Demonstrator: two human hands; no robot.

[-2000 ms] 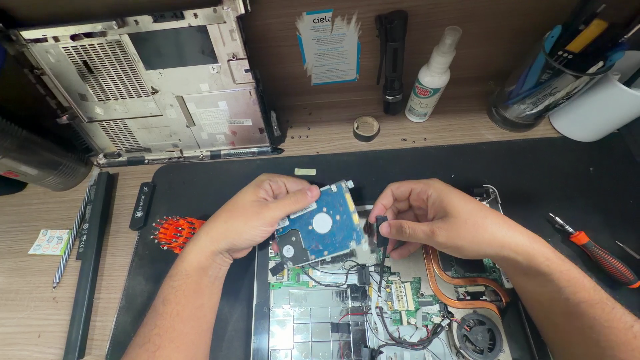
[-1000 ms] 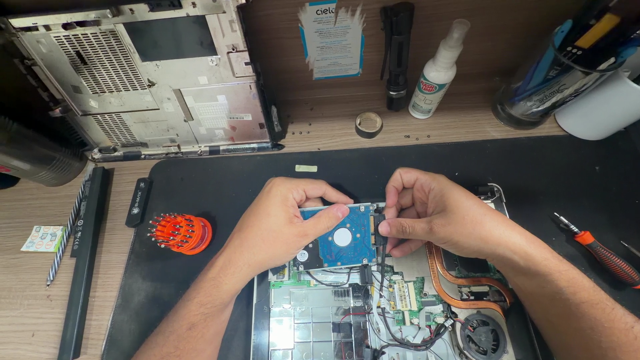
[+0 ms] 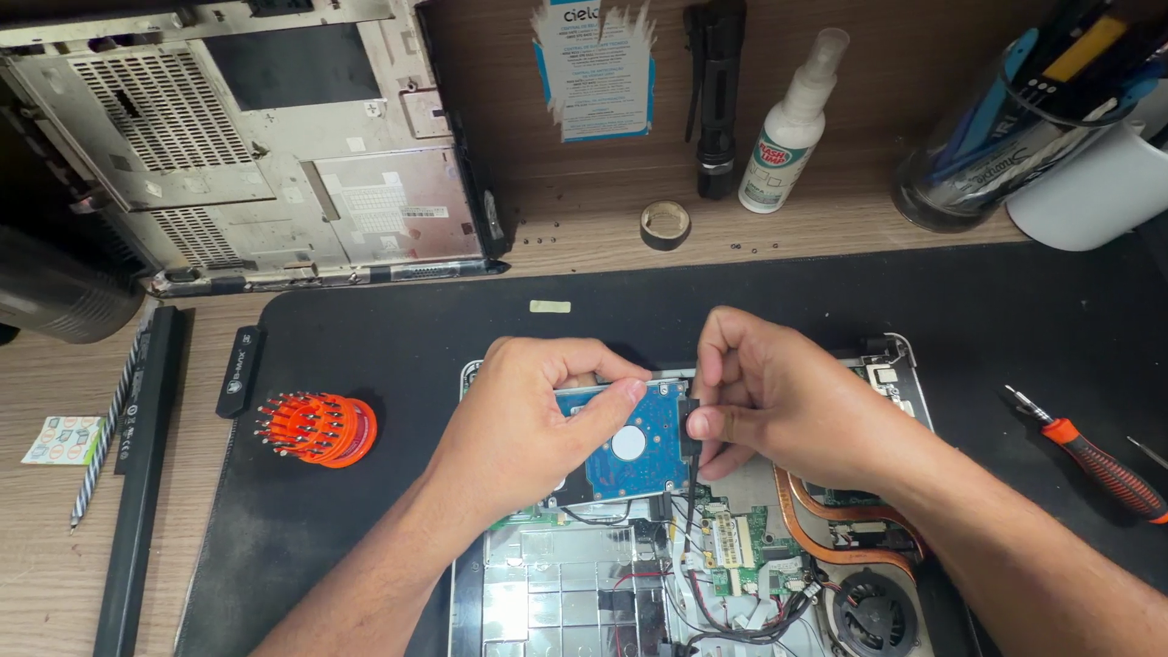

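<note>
My left hand (image 3: 538, 420) grips a laptop hard drive (image 3: 630, 456) with its blue circuit board facing up. The thumb lies on the board's upper edge. My right hand (image 3: 776, 401) pinches a black cable connector (image 3: 691, 427) between thumb and fingers, against the drive's right edge; how far it is seated cannot be told. A dark cable runs down from the connector into an opened laptop base (image 3: 566, 584) beneath both hands. The base shows a green motherboard (image 3: 730, 538), a copper heat pipe (image 3: 794, 511) and a cooling fan (image 3: 871, 613).
A laptop bottom cover (image 3: 274, 155) leans at the back left. An orange bit holder (image 3: 319, 429), a laptop battery (image 3: 141, 493) and a striped pencil or pen (image 3: 105, 438) lie left. A screwdriver (image 3: 1095, 461) lies right. Behind stand a spray bottle (image 3: 789, 128), a flashlight (image 3: 718, 100) and a pen cup (image 3: 967, 155).
The drive was tilted and apart from the connector two seconds ago; it has been levelled and its right edge now meets the connector. Both hands keep their holds.
</note>
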